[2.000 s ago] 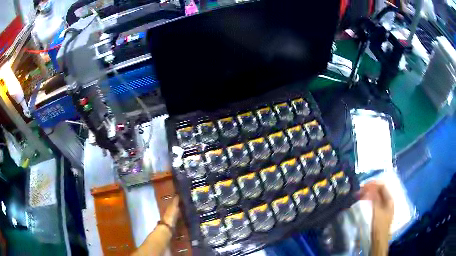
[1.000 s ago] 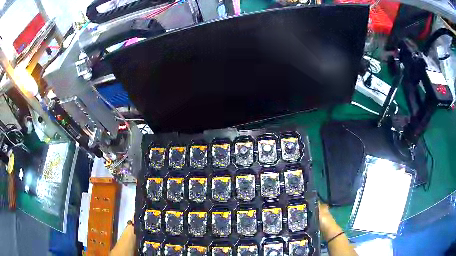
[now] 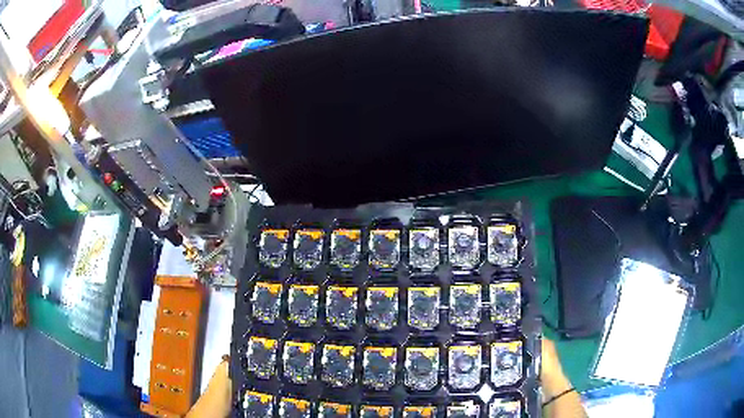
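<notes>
A black blister tray (image 3: pixel 322 323) lies flat in front of me in the head view, its lower part cut off by the bottom edge. Its rows of pockets hold many square modules (image 3: pixel 381 305), silver-grey with dark centres and orange-yellow strips. My left hand (image 3: pixel 214 395) is at the tray's left side, and my right hand (image 3: pixel 558 382) is at its right side. Both hold the tray by its side edges; the fingers are mostly hidden by the tray or out of frame.
A large dark monitor-like panel (image 3: pixel 432 102) stands behind the tray. The screwdriving machine (image 3: pixel 155 155) and an orange fixture (image 3: pixel 175 343) are at left. A black mat (image 3: pixel 583 253), a bright white sheet (image 3: pixel 644 326) and a black stand (image 3: pixel 693 163) are at right. Small parts lie far left (image 3: pixel 91 257).
The tray was tilted and turned two seconds ago; it is now squared up and lower in view, with both hands still at its sides. Since one second ago it has shifted slightly right in view.
</notes>
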